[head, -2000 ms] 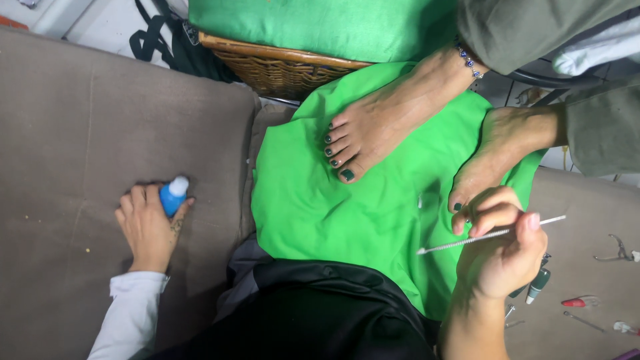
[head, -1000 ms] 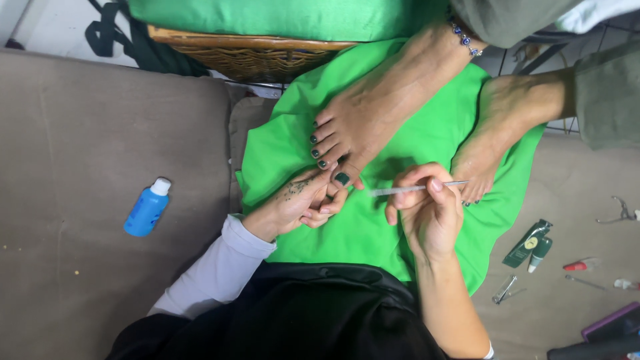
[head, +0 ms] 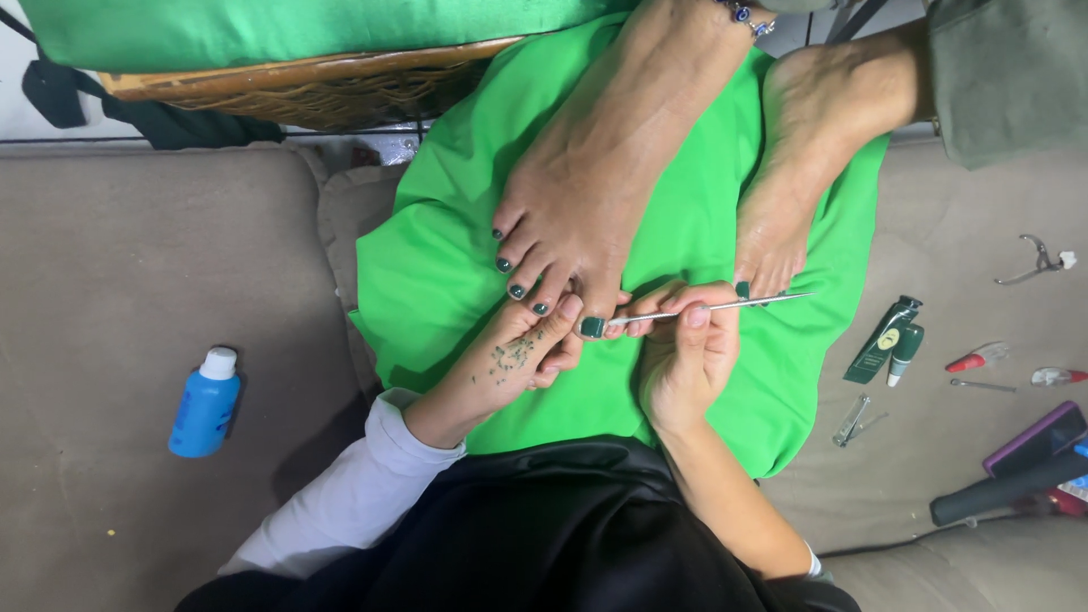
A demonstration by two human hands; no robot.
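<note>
My right hand (head: 693, 348) grips a thin metal manicure tool (head: 731, 304) between thumb and fingers. Its left tip touches or lies close beside the dark green nail (head: 592, 326) of another person's big toe. My left hand (head: 527, 344), with green smears on its back, pinches that toe from the other side. This foot (head: 586, 178) and the person's second foot (head: 790, 161) rest on a bright green cloth (head: 510, 416) over my lap. A blue bottle with a white cap (head: 204, 404) lies on the cushion to the left.
On the grey-brown cushion (head: 935, 238) at right lie cuticle nippers (head: 1037, 262), two dark green tubes (head: 884, 340), a nail clipper (head: 850, 421), small red-tipped items (head: 976, 357) and a purple-edged phone (head: 1033, 438). A wicker basket (head: 340, 89) under green fabric stands at the top left.
My left hand let go of the blue bottle and moved right to the big toe. My right hand brought the metal tool from near the second foot to the big toenail.
</note>
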